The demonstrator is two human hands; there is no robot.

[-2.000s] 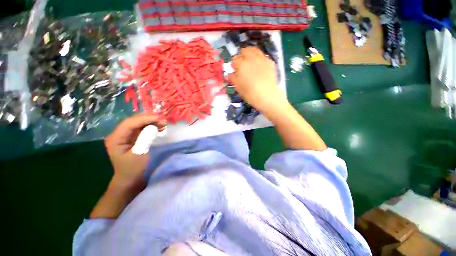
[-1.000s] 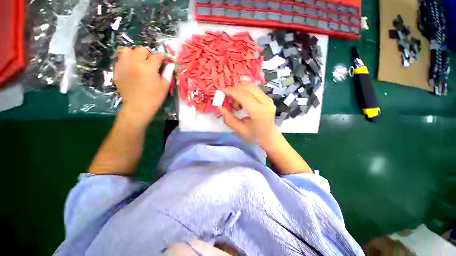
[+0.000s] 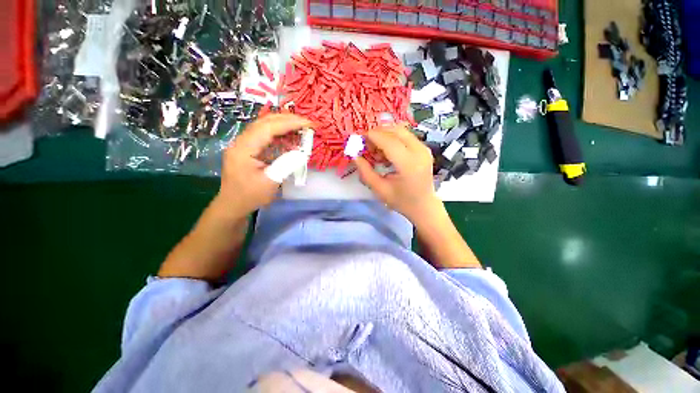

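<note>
My right hand holds a small pale-faced piece between thumb and fingertips, over the lower edge of the heap of red strips. My left hand is left of it with thumb and fingers pinched; a white finger cot is on it. A thin, shiny pale item shows at its fingertips, probably a metal fitting, blurred. Dark rectangular pieces lie loose right of the red heap. Metal fittings lie tangled on clear plastic at the left.
A red tray with rows of grey blocks lies beyond the piles. A black and yellow cutter and clear scrap lie right. Brown cardboard holds dark pieces. A second red tray is far left.
My left hand has moved from the metal fittings rightward and nearer my body, beside my right hand. My right hand still holds the pale-faced piece and has shifted slightly right.
</note>
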